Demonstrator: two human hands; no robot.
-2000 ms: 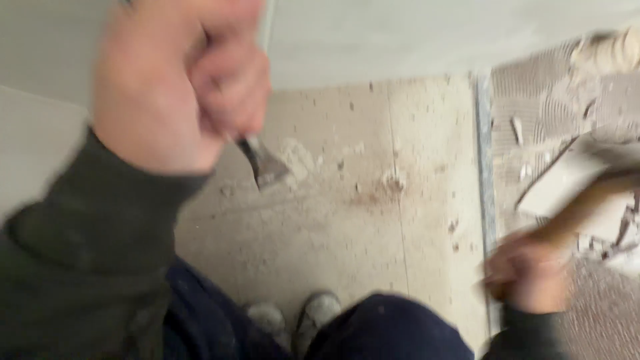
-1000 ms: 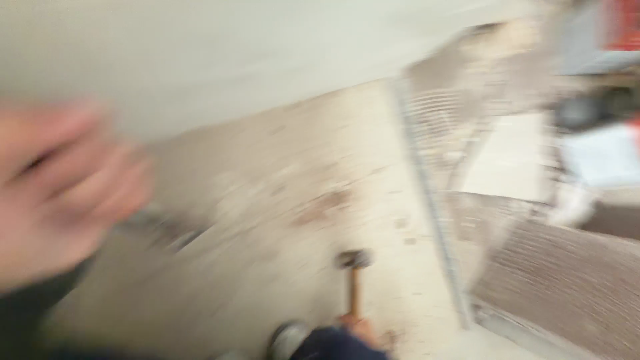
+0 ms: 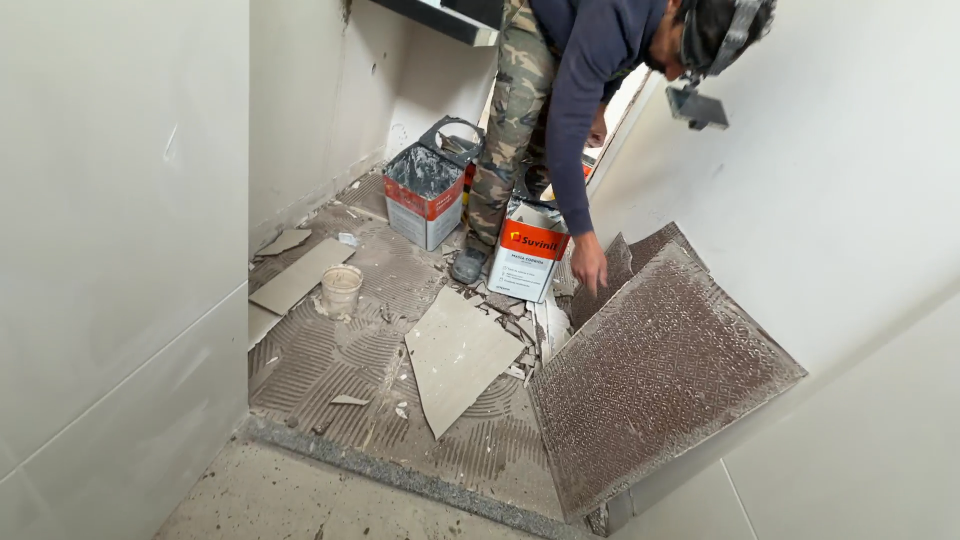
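Note:
Neither my left hand nor my right hand shows in the head view now, and the hammer and the scraper-like tool are out of sight too. A large broken piece of beige tile (image 3: 461, 356) lies on the ridged mortar floor (image 3: 360, 330). At the right, a big tile with a brown patterned back (image 3: 660, 367) leans against the wall, with smaller brown-backed pieces (image 3: 671, 244) behind it. Another person (image 3: 592, 97) bends over, one hand (image 3: 589, 262) reaching down beside these pieces. Long beige tile pieces (image 3: 304, 276) lie at the left.
An open putty can (image 3: 425, 199) stands near the other person's boot (image 3: 469, 265); a second can (image 3: 527, 255) holds tile pieces. A small crusted bucket (image 3: 341, 292) stands on the mortar. Tile shards (image 3: 517, 330) lie by the cans. A grey stone sill (image 3: 390, 474) crosses the floor.
The view has swung up and over to the mortared area and the other person. Both my hands, the hammer and the scraper-like tool, seen earlier, have left the view.

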